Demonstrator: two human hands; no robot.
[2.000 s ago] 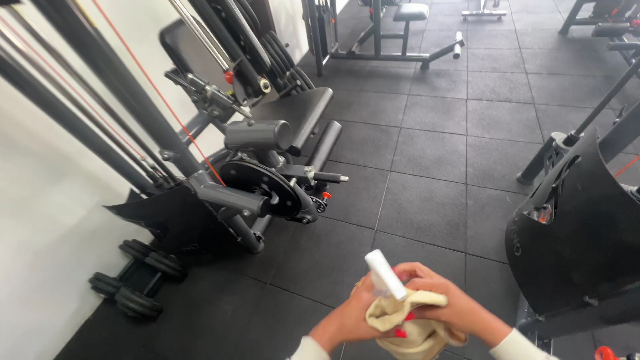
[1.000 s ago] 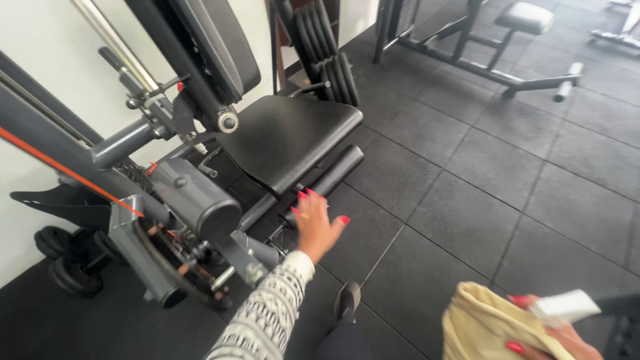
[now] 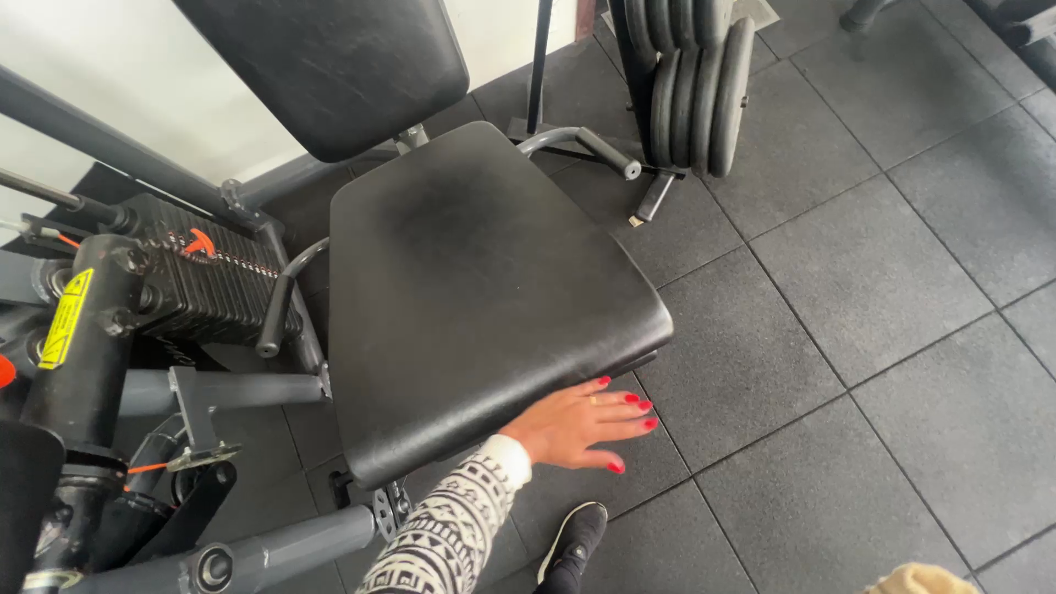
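Note:
My left hand [image 3: 582, 421], in a patterned knit sleeve, hovers over or touches the front edge of the machine's black padded seat [image 3: 487, 289]; contact cannot be told. Its fingers are spread and hold nothing. The backrest [image 3: 355, 66] rises behind the seat, and a curved side handle [image 3: 606, 153] sits at its far side. A second handle [image 3: 276, 313] stands on the left. A piece of beige cloth [image 3: 920, 580] shows at the bottom right edge. My right hand is out of view.
A weight stack [image 3: 219, 276] with an orange selector pin [image 3: 200, 243] stands left of the seat. Weight plates [image 3: 701, 99] hang on a rack behind. A padded roller arm [image 3: 305, 536] runs low at the front left. My shoe [image 3: 577, 532] is on the rubber-tiled floor [image 3: 784, 371].
Both hands were together at the cloth and a white object two seconds ago. My left hand then left the cloth and is now by the seat edge. The view has moved closer to the seat.

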